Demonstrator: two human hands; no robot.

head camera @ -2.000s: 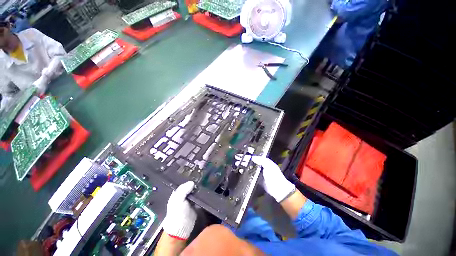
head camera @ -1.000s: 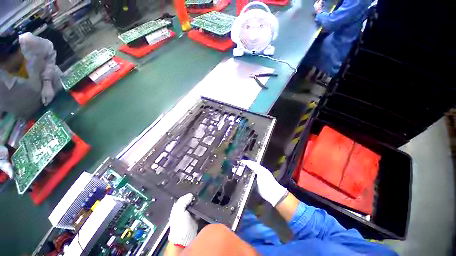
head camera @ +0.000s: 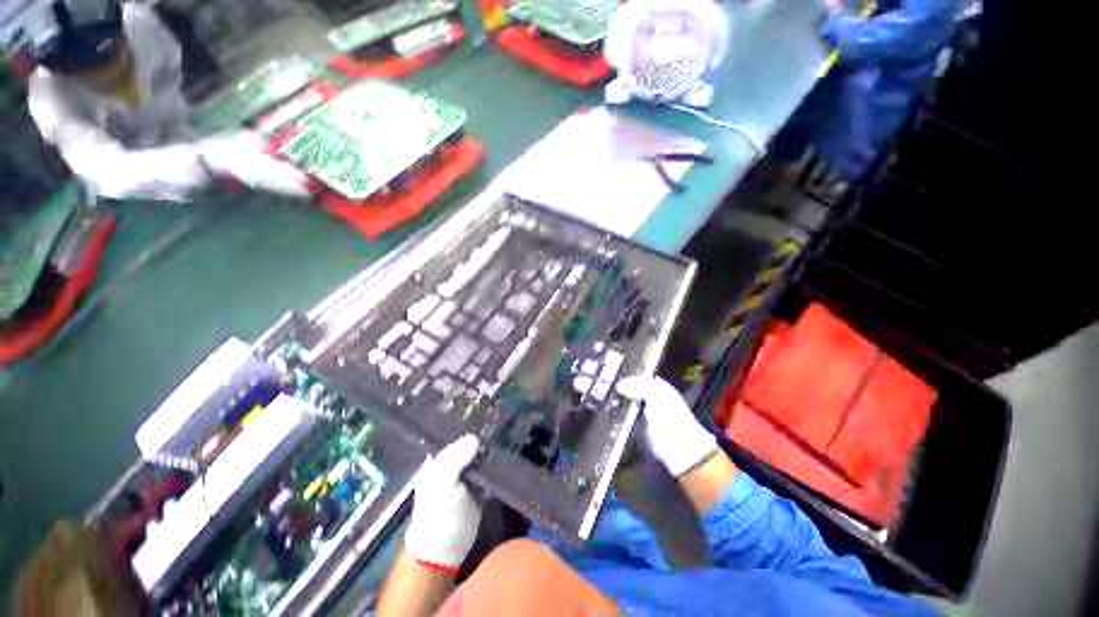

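An empty dark grey pallet [head camera: 398,416] with many cut-outs lies tilted in front of me, its far part over the bench. My left hand [head camera: 444,504], in a white knit glove with a red cuff edge, grips its near edge. My right hand [head camera: 670,428], also gloved, grips its right edge. The fingers under the pallet are hidden. At the lower left a loaded pallet holds a circuit board [head camera: 350,464] with its component side up, showing a long white heatsink [head camera: 223,494] and small coloured parts. The empty pallet's near left corner overlaps or sits close to it.
Circuit boards on red pads [head camera: 416,193] stand on the green line surface [head camera: 229,283]. A person in white [head camera: 121,133] reaches to one. Side cutters [head camera: 677,163] and a white fan [head camera: 663,51] are at the bench's far end. A black bin [head camera: 976,482] with red pads stands right.
The person in white has leaned in, and a board on a red pad now stands farther right, nearer the bench. The empty pallet sits slightly higher and more tilted; both my hands still hold it.
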